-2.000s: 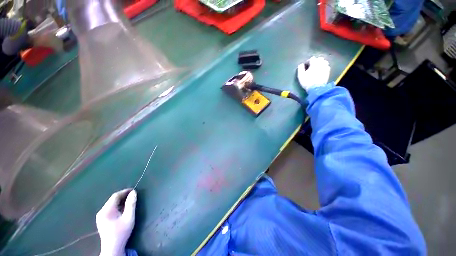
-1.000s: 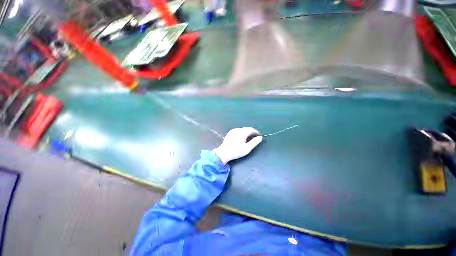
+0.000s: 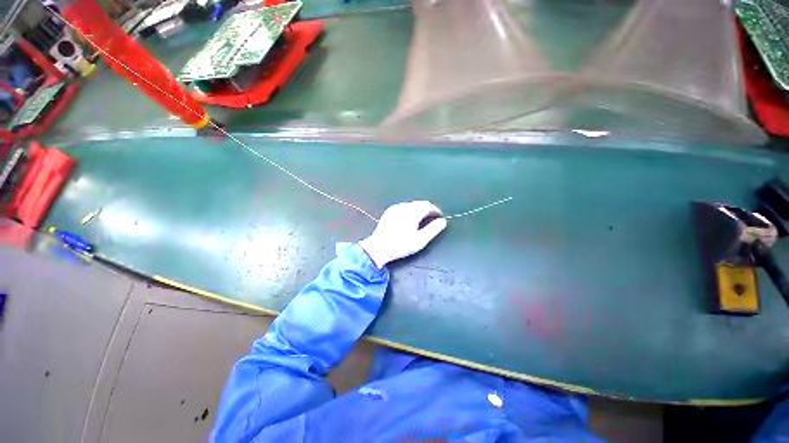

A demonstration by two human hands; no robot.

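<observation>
My left hand (image 3: 405, 232), in a white glove, is closed around the thin silvery solder wire (image 3: 298, 179) above the green bench mat. A short free end of the wire points right from the fingers. The rest runs up and left to the red post. My right hand is not in view; only a bit of blue sleeve shows at the lower right corner. The soldering iron stand (image 3: 722, 234) with its yellow sponge pad (image 3: 738, 289) is on the bench at the right, with the iron's dark cable end beside it.
Clear smoky fume hoods (image 3: 562, 95) hang over the far side. The red post (image 3: 138, 65) slants at the upper left. A green circuit board (image 3: 242, 43) lies on a red carrier (image 3: 290, 67). A blue-handled tool (image 3: 73, 241) lies at the left bench edge. A black part (image 3: 774, 201) is by the stand.
The view has swung left, then steadied. My right hand, earlier resting at the bench edge, has left the picture. My left hand still holds the wire.
</observation>
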